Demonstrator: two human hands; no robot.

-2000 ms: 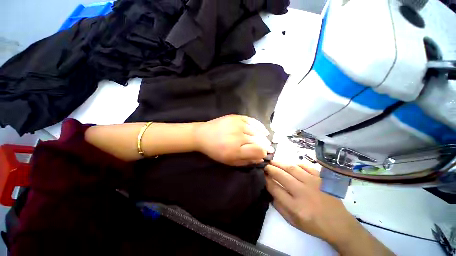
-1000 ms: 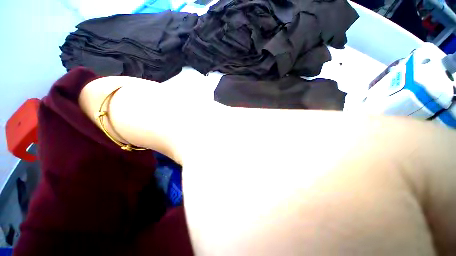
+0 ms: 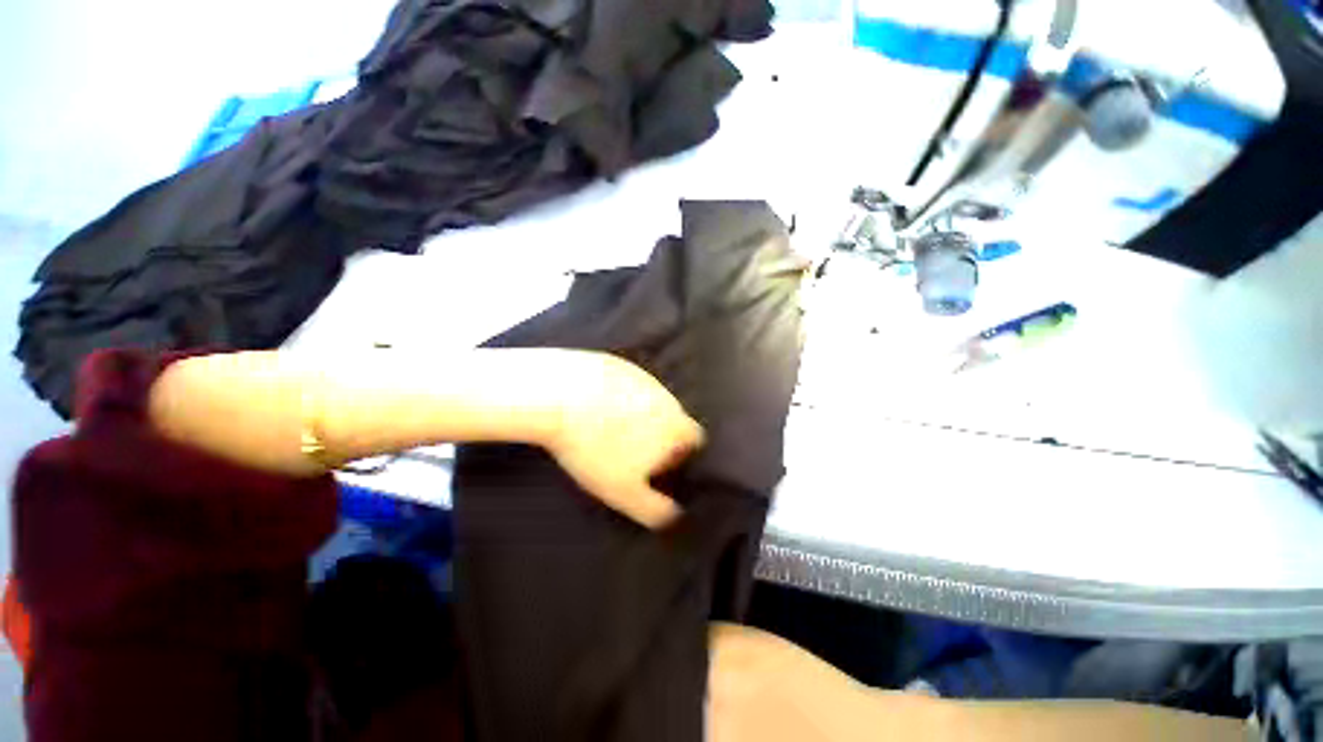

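Observation:
A dark brown cut panel point(image 3: 624, 580) lies on the white table, left of the needle area, and hangs over the near edge. My left hand point(image 3: 627, 435) lies on the panel with thumb and fingertips bent towards each other; it is blurred, and whether it pinches the cloth cannot be told. My right hand point(image 3: 747, 681) is at the bottom, below the table edge, partly behind the hanging cloth; its fingers are hidden. The presser foot and needle area point(image 3: 885, 225) is right of the panel, apart from it.
A heap of dark cut pieces point(image 3: 479, 131) lies beyond and left. The white and blue sewing machine point(image 3: 929, 51) stands upper right, with a grey-blue cylinder point(image 3: 946, 273). Thread snips point(image 3: 1019, 334) and a dark metal tool point(image 3: 1288, 464) lie right. A ruler strip point(image 3: 900, 580) follows the near edge.
The panel and my left hand have come away from the needle, nearer the table edge. My right hand has dropped below the edge. The arm that filled the view one second ago has withdrawn.

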